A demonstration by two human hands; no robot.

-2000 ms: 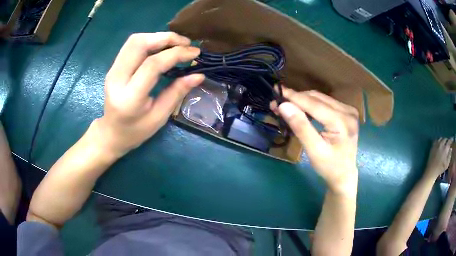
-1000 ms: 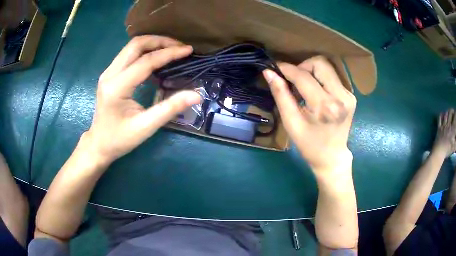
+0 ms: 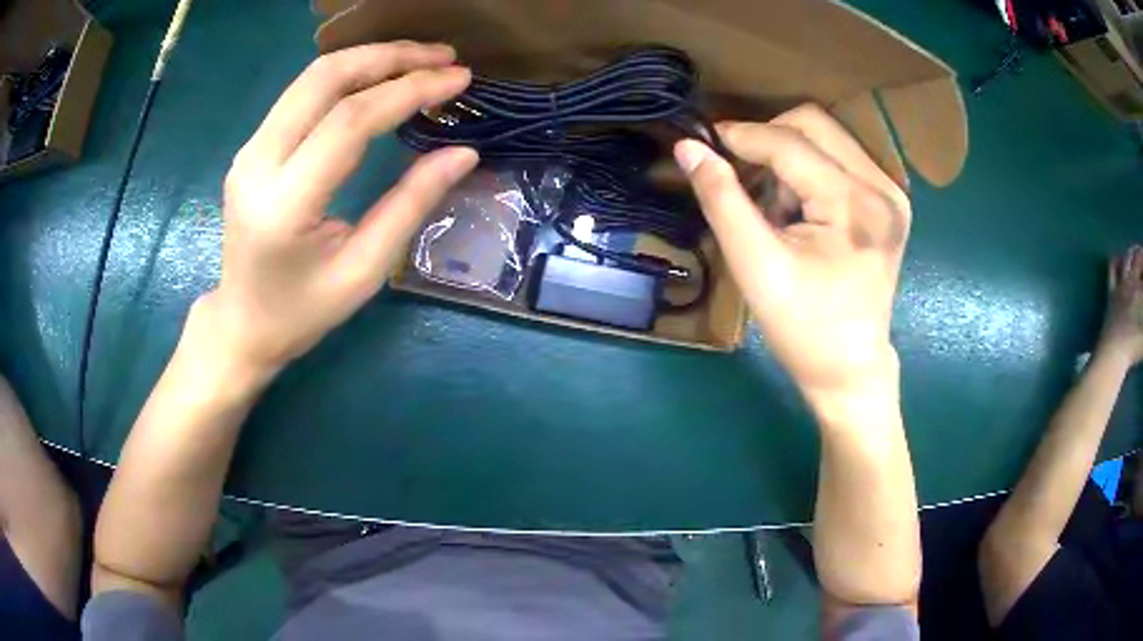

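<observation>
An open brown cardboard box (image 3: 717, 328) lies in front of me, its lid raised at the back. A long black coiled cable (image 3: 564, 110) lies across its rear, tied near the middle. My left hand (image 3: 328, 200) is at the coil's left end, thumb and fingers spread around it with a gap. My right hand (image 3: 802, 232) pinches the coil's right end between thumb and forefinger. A clear plastic bag (image 3: 470, 244) with a flat greyish item lies front left in the box. A black power adapter (image 3: 595, 291) lies front right, its thinner lead (image 3: 627, 207) coiled behind it.
The box stands on a green bench (image 3: 501, 426). A black cable with a pale wrapped end (image 3: 119, 213) runs along the left. Another box (image 3: 75, 107) holding black items is at the far left. A person's arm (image 3: 1065, 438) is at the right, another (image 3: 31, 501) at the left edge.
The coil's left end shows more clearly between my left thumb and fingers, which have moved up slightly. The adapter and bag show higher in view. My right hand still pinches the coil.
</observation>
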